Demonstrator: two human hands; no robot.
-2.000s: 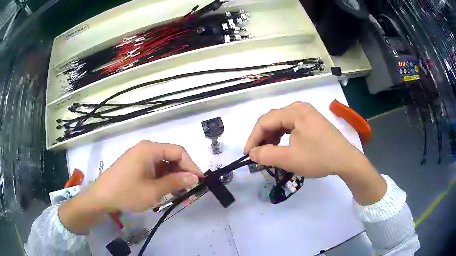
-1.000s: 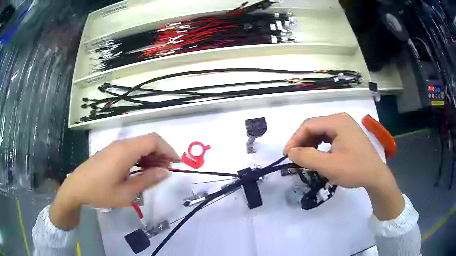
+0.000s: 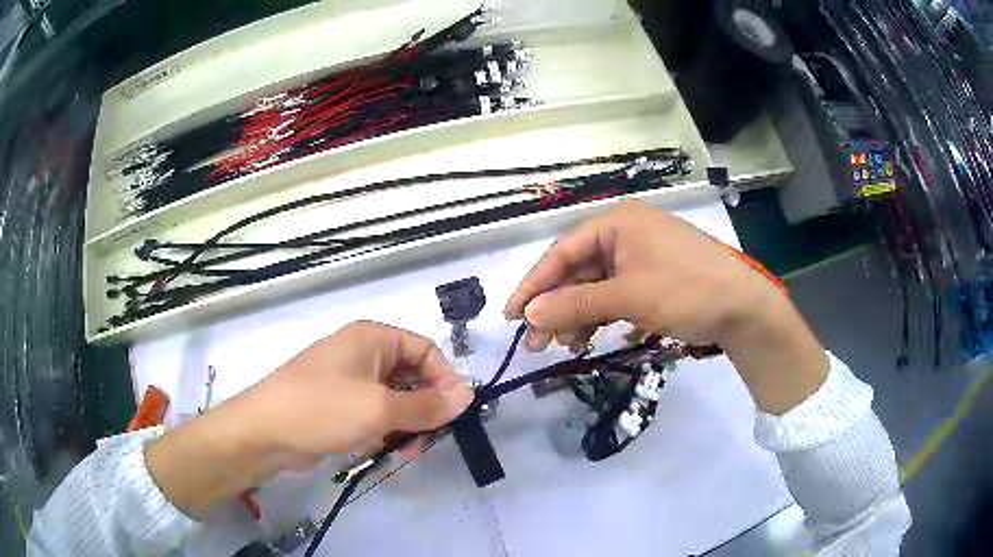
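The black wire harness (image 3: 544, 373) runs across the white layout board (image 3: 566, 490). My left hand (image 3: 376, 386) pinches the harness at the joint near mid-board. A short black tape strip (image 3: 478, 452) hangs down from that joint. My right hand (image 3: 642, 283) pinches the end of a thin black strand (image 3: 510, 354), raised up and to the right from the joint. White connectors (image 3: 635, 416) with black wires lie bunched at the board's right. My left fingers hide part of the joint.
A cream parts tray (image 3: 381, 256) lies beyond the board, with sleeved leads and red-and-black wires in it. A black fixture pad (image 3: 461, 298) stands between my hands. An orange clamp (image 3: 150, 407) is at the left edge. A grey machine (image 3: 833, 163) is at the right.
My left hand has moved from the left wire back to the joint. My right hand now holds a thin strand raised off the harness. The red ring is no longer visible. The camera view has shifted.
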